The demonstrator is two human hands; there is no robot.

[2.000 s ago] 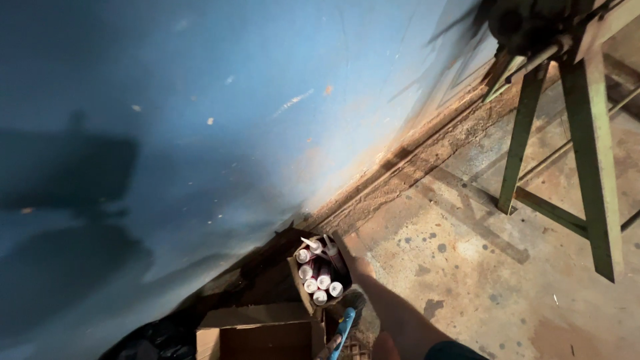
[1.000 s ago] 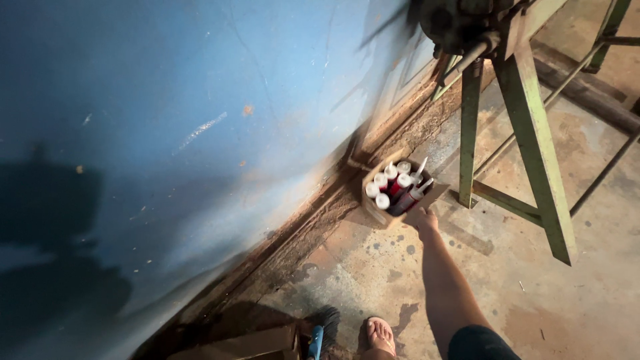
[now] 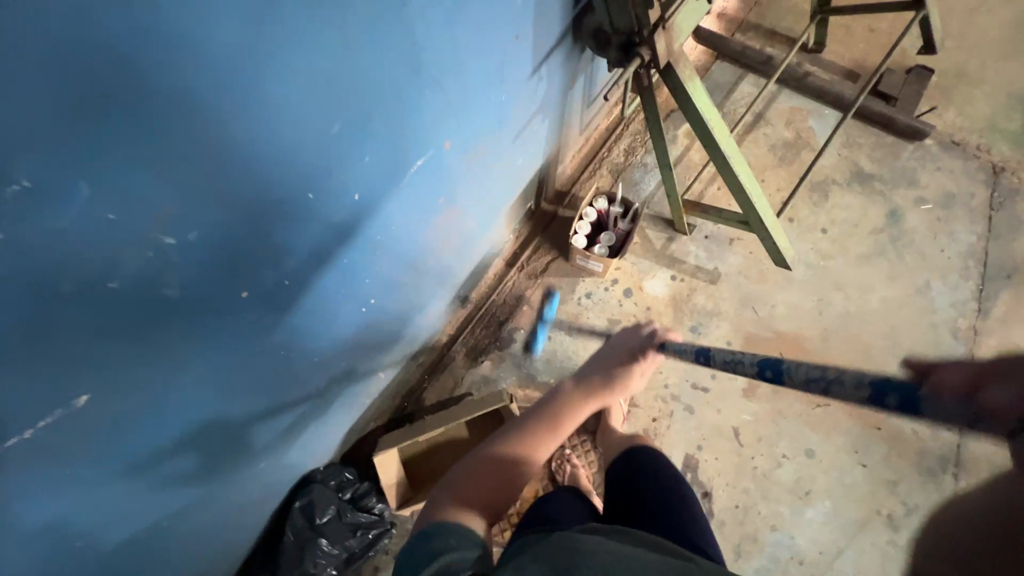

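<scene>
A broom [image 3: 784, 374] with a blue and white patterned handle lies across my view, its blue head [image 3: 542, 322] just above the floor near the wall's base, blurred. My left hand [image 3: 632, 358] grips the handle near the head. My right hand [image 3: 964, 392], blurred at the right edge, is closed round the handle's far part. Past the blue head, a small cardboard box [image 3: 592, 262] of white-capped tubes or bottles [image 3: 590, 214] stands on the floor beside the wall.
The scuffed blue wall [image 3: 240, 200] fills the left. A green metal stand [image 3: 728, 160] and a dark metal beam [image 3: 816, 84] are at upper right. An open cardboard box [image 3: 440, 448] and a black plastic bag [image 3: 336, 512] lie near my feet on the stained concrete floor [image 3: 840, 296].
The box of tubes has moved from beside the open box to near the green stand. A hand was at it one second ago; now both my hands hold the blue-headed tool. The view has shifted.
</scene>
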